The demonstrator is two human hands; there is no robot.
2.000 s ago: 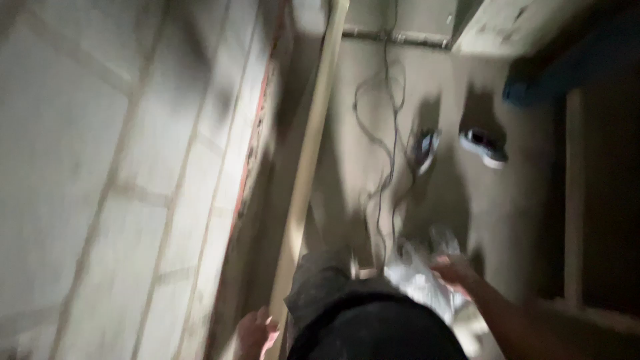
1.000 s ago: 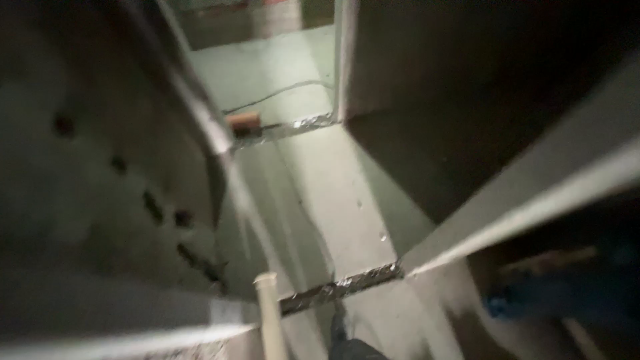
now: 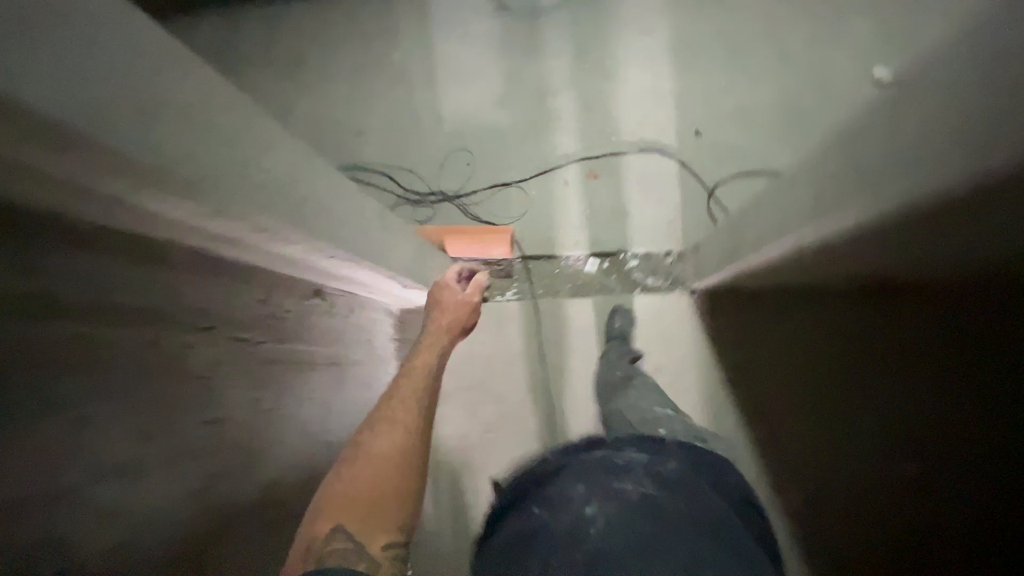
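My left hand (image 3: 458, 300) reaches forward at the left side of a doorway, its fingers curled. Blur hides whether anything is between them. Just beyond the fingertips lies an orange block (image 3: 480, 242), perhaps a brick, at the left end of the rough threshold strip (image 3: 608, 274). A small dark patch shows between the hand and the block. My right hand is out of view.
Pale walls or door reveals (image 3: 240, 152) flank the opening on both sides. Tangled black cable (image 3: 448, 196) lies on the floor beyond, and a line runs back over the threshold. My shoe (image 3: 619, 324) is just before the strip, which bears bits of debris.
The view has moved a lot, from a block wall and floor to this doorway. The clear plastic bag by my right hand and the long pale batten seen earlier are out of view.
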